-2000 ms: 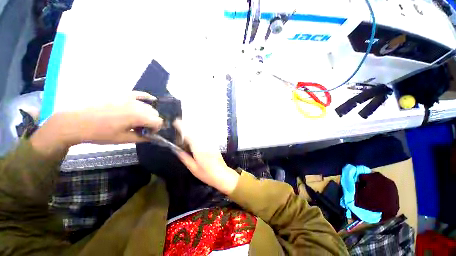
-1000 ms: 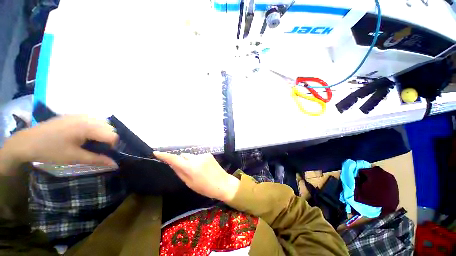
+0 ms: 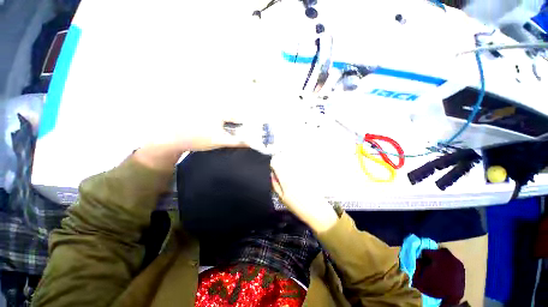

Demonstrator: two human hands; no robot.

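A black fabric panel (image 3: 225,190) hangs flat over the table's front edge, with plaid cloth (image 3: 273,243) below it on the lap. My left hand (image 3: 204,143) lies along the panel's top edge, its fingers washed out by glare. My right hand (image 3: 294,193) holds the panel's right edge, its fingers partly hidden in the glare. A small dark strip end (image 3: 268,135) shows just above the panel. The sewing machine's needle area (image 3: 317,108) is up and to the right of both hands.
Red-and-yellow-handled scissors (image 3: 384,157) lie right of the needle, beside black toothed-looking pieces (image 3: 446,168) and a yellow ball (image 3: 496,174). A blue-green cable (image 3: 481,90) curves over the machine. A maroon bundle (image 3: 440,276) with light-blue cloth (image 3: 410,255) lies lower right. Plaid cloth hangs at left.
The black panel has come up and now lies spread between both hands at the table edge. My left hand has moved right and forward. The view has shifted, with the machine lower in it.
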